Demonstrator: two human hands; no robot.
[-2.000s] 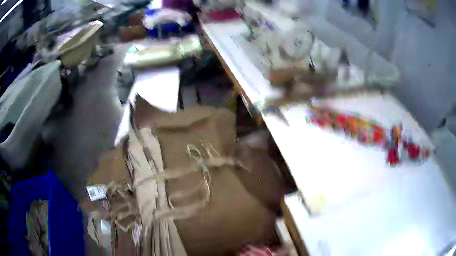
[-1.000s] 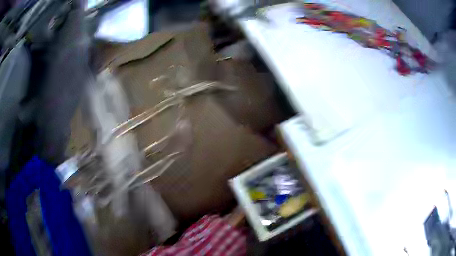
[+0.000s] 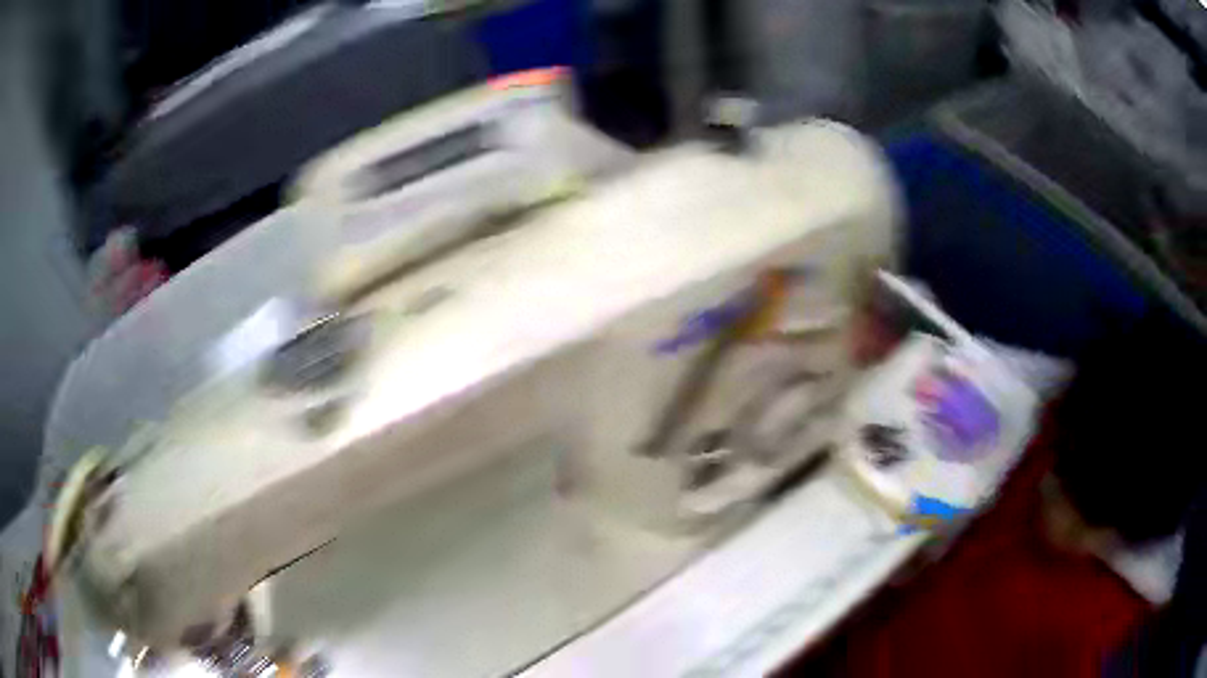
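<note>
A large off-white sewing machine (image 3: 530,331) fills the middle of the blurred head view, tilted from lower left to upper right. Its needle area (image 3: 225,636) is at the lower left, cut off by the edge. A control box (image 3: 437,172) stands behind the head. A purple round item (image 3: 958,413) lies on white cloth at the machine's right end. Neither of my hands is in view.
A blue crate (image 3: 1019,239) stands behind the machine at the right. A person in red (image 3: 980,609) with dark hair is at the lower right. The white table edge with ruler marks (image 3: 781,596) runs along the bottom. Dark shapes are at the upper left.
The view has swung from the tied brown bundle, the open drawer and the white table to the sewing machine. The bundle and the red checked cloth have left the picture.
</note>
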